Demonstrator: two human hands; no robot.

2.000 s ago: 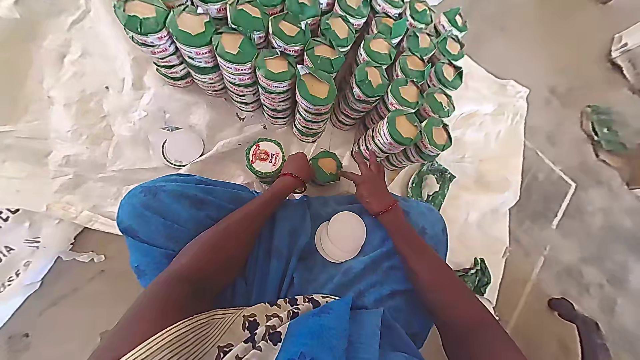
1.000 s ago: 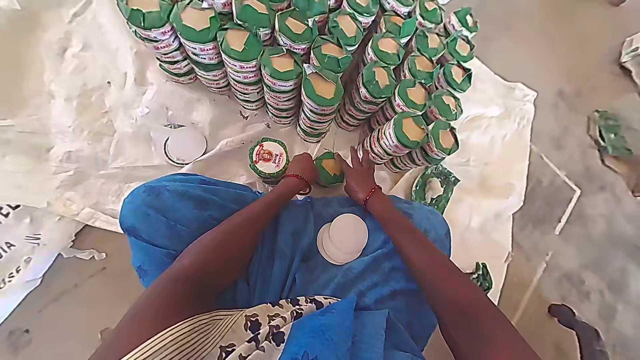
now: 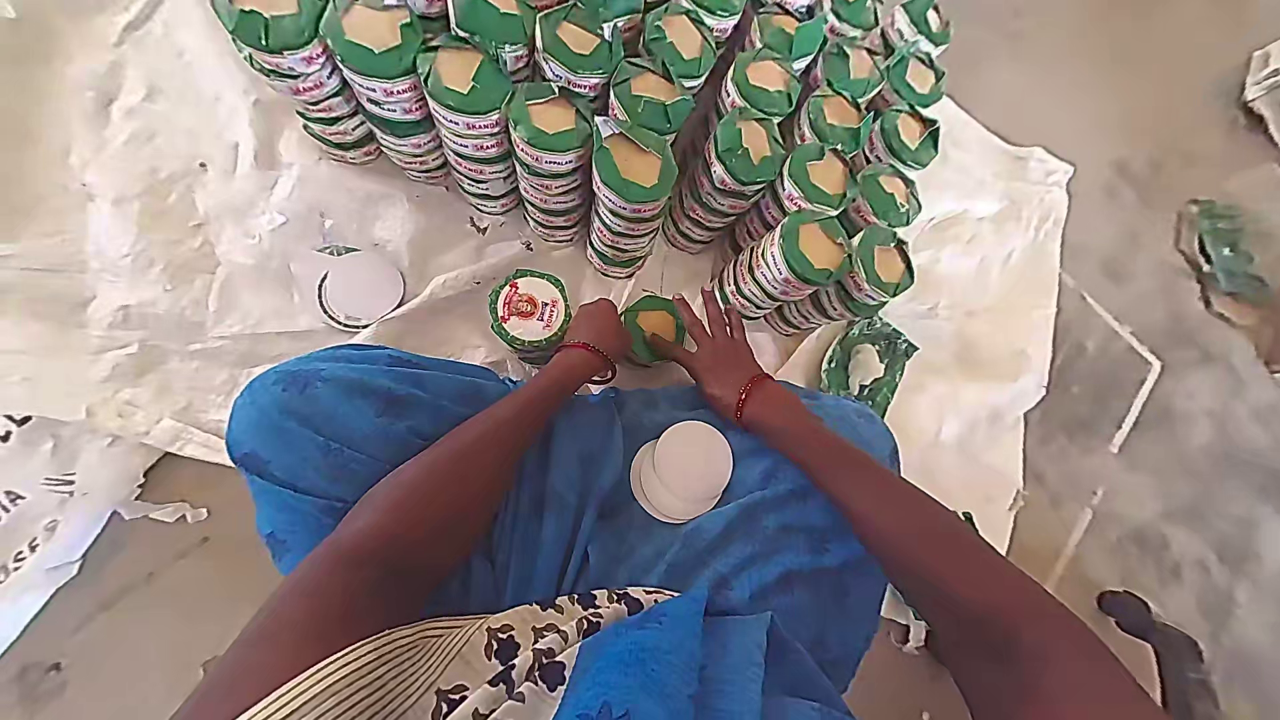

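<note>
Just beyond my lap, a green-edged round packet [image 3: 655,328] stands between my hands, its pale disc face up. My left hand [image 3: 600,330] is curled against its left side; whether it grips the packet cannot be told. My right hand [image 3: 715,345] lies on the packet's right side, fingers spread, thumb at its rim. Left of my left hand is a packet with a printed round label [image 3: 530,312]. White paper discs [image 3: 692,460] lie overlapping on the blue cloth [image 3: 420,420] over my lap.
Tall stacks of green-wrapped packets [image 3: 630,170] stand close beyond my hands on a pale sheet [image 3: 180,230]. A loose white disc [image 3: 362,285] lies at left, a crumpled green wrapper [image 3: 868,365] at right. A person's foot [image 3: 1130,610] shows at lower right.
The fingers of my right hand have spread apart beside the packet. My left hand stays at the packet's left side.
</note>
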